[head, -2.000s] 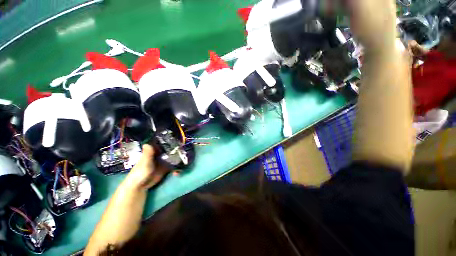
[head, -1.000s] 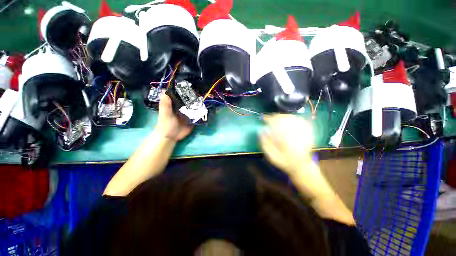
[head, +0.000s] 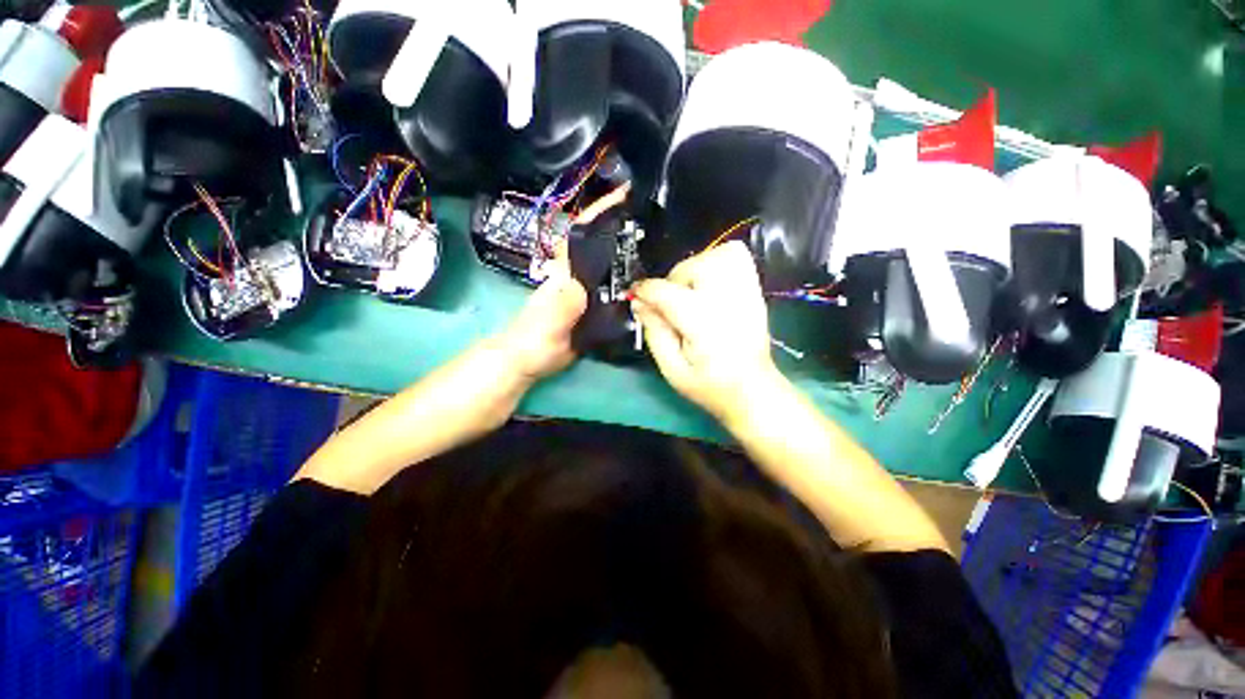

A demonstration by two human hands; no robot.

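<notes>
My left hand (head: 553,311) holds a black camera head (head: 597,260) from its left side, with the circuit board side turned to the right. My right hand (head: 706,325) is at the board, its thumb and fingertips pinched together at the board's lower part. What the fingertips pinch is too small to tell; coloured wires (head: 806,294) show behind and right of this hand. A camera housing (head: 762,157) with white top and black underside stands just behind the hands.
More camera housings (head: 928,260) stand in a row on the green bench (head: 478,348). Open camera heads with wires (head: 371,243) lie at the left. A white cable end (head: 986,467) lies near the right front edge. Blue crates (head: 253,464) are below the bench on both sides.
The view has shifted left. My right hand has come from the right to the camera head's board. My left hand has kept hold, and the head is turned more on its side.
</notes>
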